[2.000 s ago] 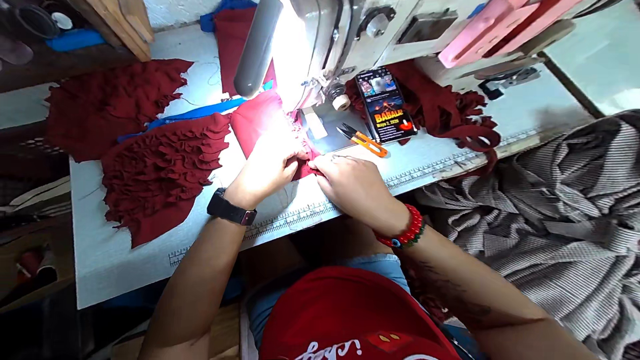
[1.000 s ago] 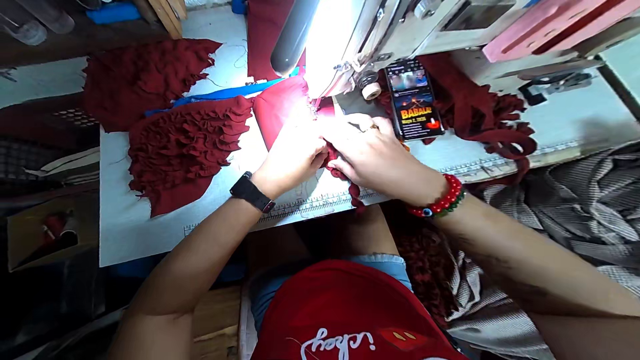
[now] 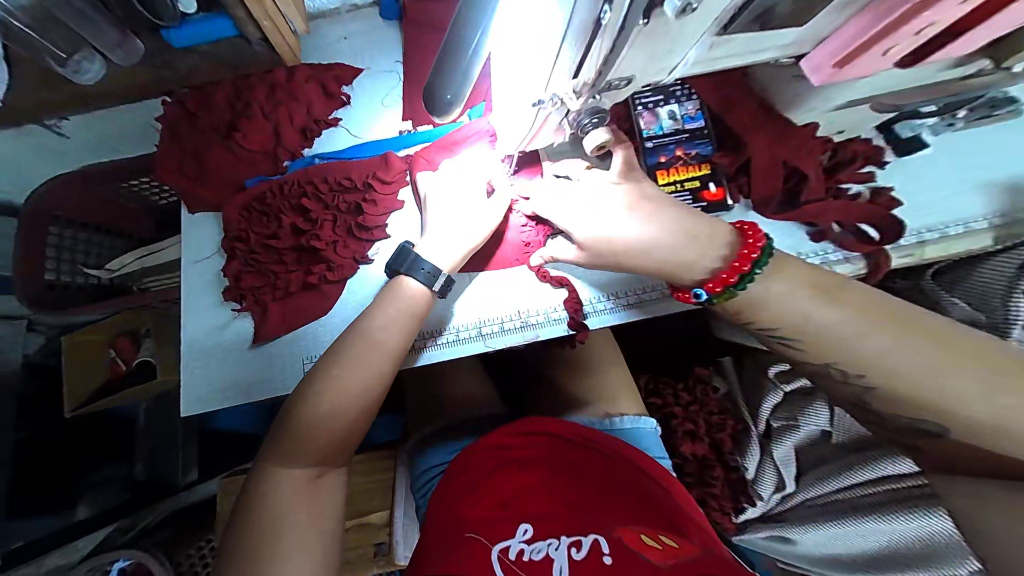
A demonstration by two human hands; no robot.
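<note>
A sewing machine (image 3: pixel 612 48) stands at top centre, its needle area washed out by a bright lamp. Under it lies a dark red fabric piece (image 3: pixel 492 250). My left hand (image 3: pixel 462 196) rests flat on this fabric, left of the needle. My right hand (image 3: pixel 596 208) is at the needle's right, thumb and fingers around a gathered red strip (image 3: pixel 570 300), whose tail hangs over the table edge; the exact finger contact is blurred by glare. Two ruffled red fabric pieces, one nearer (image 3: pixel 312 232) and one farther (image 3: pixel 248 128), lie at the left.
A smartphone (image 3: pixel 680 152) with a lit screen lies beyond my right wrist, beside a heap of red strips (image 3: pixel 808 168). Measuring scales (image 3: pixel 480 330) run along the table's front edge. A blue strip (image 3: pixel 376 146) lies behind the ruffled piece. Striped grey cloth (image 3: pixel 848 496) is piled at lower right.
The orange-handled snips beside the phone two seconds ago are no longer visible. My right hand's fingers have spread toward the machine. The gathered strip now hangs over the table's front edge.
</note>
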